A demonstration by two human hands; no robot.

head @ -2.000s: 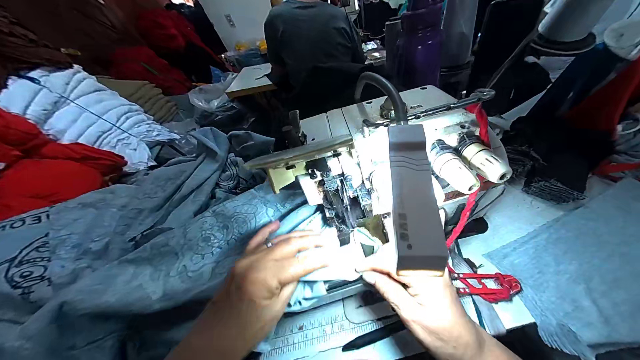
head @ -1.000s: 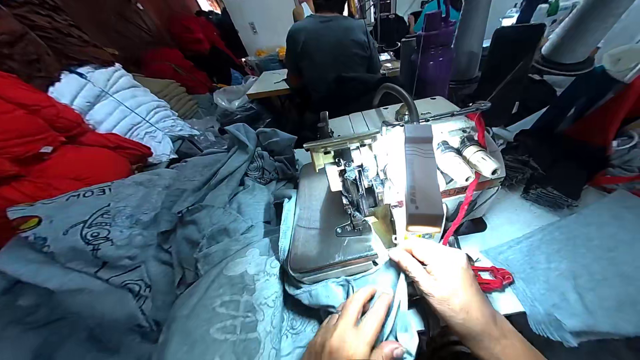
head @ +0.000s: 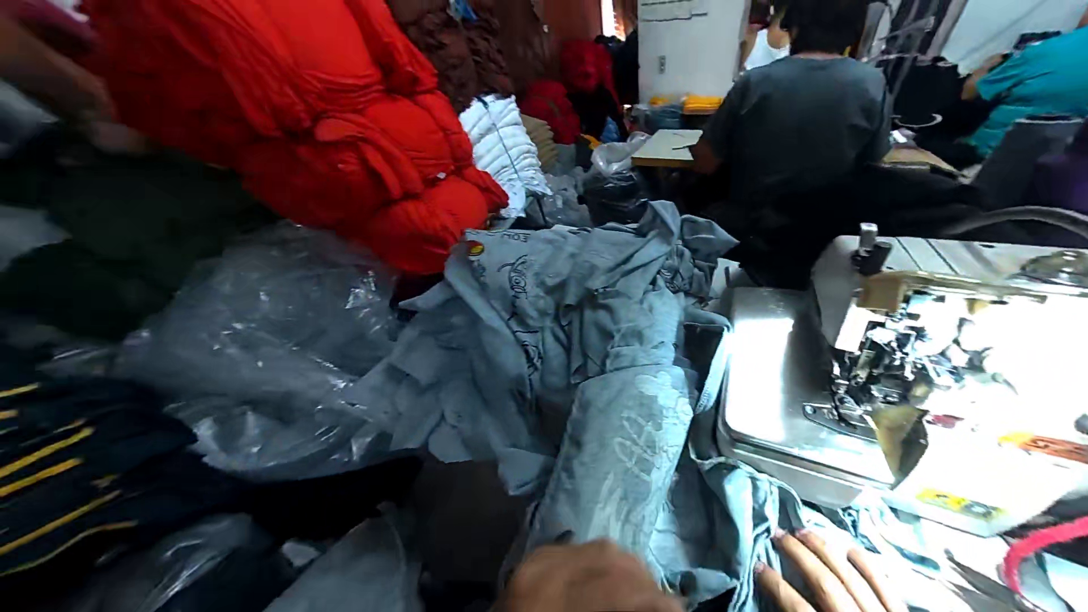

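Grey-blue printed fabric (head: 625,433) runs in folds from the bottom edge up to a heap left of an overlock sewing machine (head: 901,365). Low in the middle, my left hand (head: 586,578) is blurred and cut by the frame edge, over the lower end of the fabric; its fingers are hidden. My right hand (head: 829,574) lies at the bottom right with fingertips on a bunched seam of the same fabric, in front of the machine's bright metal plate (head: 765,365). Whether those fingers pinch the cloth is unclear.
Clear plastic bags (head: 280,340) and dark cloth with yellow stripes (head: 68,467) lie at the left. Behind them rise red bundles (head: 340,127) and a tied white stack (head: 503,149). A person (head: 803,127) sits with their back turned beyond the machine; another in teal (head: 1037,85) is at far right.
The view has swung left and down. My hands have left the needle area; the left one is now over the fabric left of the machine, while the right one is on the cloth at its front.
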